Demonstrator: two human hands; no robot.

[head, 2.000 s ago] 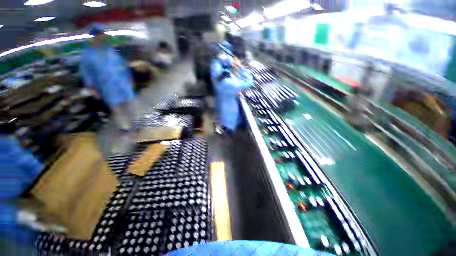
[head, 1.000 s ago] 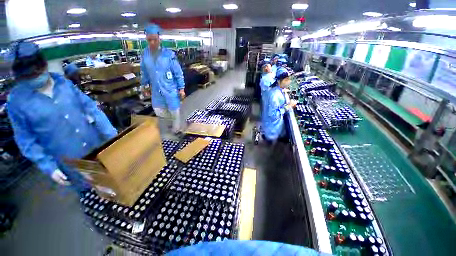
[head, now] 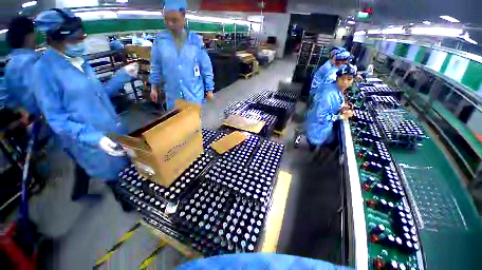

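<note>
Neither of my hands is in view; only blue cloth shows at the bottom edge. Full trays of black capacitors with white round tops lie on a pallet in front of me. An open brown carton stands on them at the left, a person's gloved hand at its side. A flat tan cardboard sheet lies on the trays behind. Green circuit boards with black capacitors and copper-orange coils sit along the conveyor rail at the right.
An empty clear blister tray and full trays lie on the green shelf. A person stands by the carton, another behind it. Workers stand at the line. More tray stacks stand behind. A red object is at lower left.
The view has turned left, so trays and line appear further right. The person by the carton now has one arm raised outward. A worker at the line now faces this way.
</note>
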